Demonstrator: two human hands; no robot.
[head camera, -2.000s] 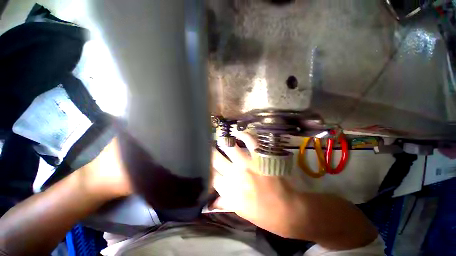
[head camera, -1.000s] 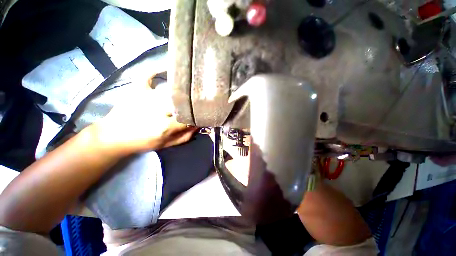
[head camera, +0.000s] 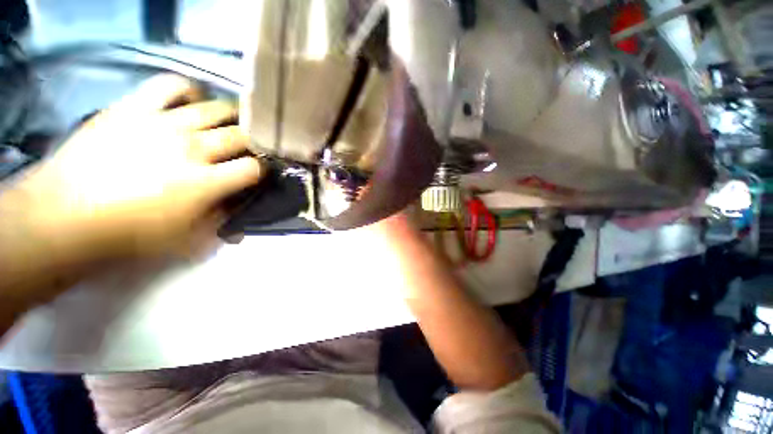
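Note:
My left hand (head camera: 161, 161) is large and blurred left of the needle, with its fingers bent over black fabric (head camera: 275, 203) at the presser foot (head camera: 309, 182). Light fabric (head camera: 85, 80) lies behind and left of that hand. The sewing machine head (head camera: 292, 85) stands above the cloth. A curved arm with a dark brown tip (head camera: 407, 153) looms in front of it. My right hand (head camera: 392, 230) is mostly hidden behind that tip; its forearm comes up from below, and its fingers do not show.
A cream tension knob (head camera: 442, 197) sits on the head's front. Scissors with red and yellow loops (head camera: 482, 230) hang beside it. The white table (head camera: 254, 297) has its front edge before my lap. Pink cloth (head camera: 663, 215) wraps the head's right end. Blue crate parts (head camera: 30, 403) show lower left.
The view has shifted and tilted. My left hand looks much larger and covers cloth by the needle. The light panel seen near the table's front edge no longer shows there. My right forearm reaches further left.

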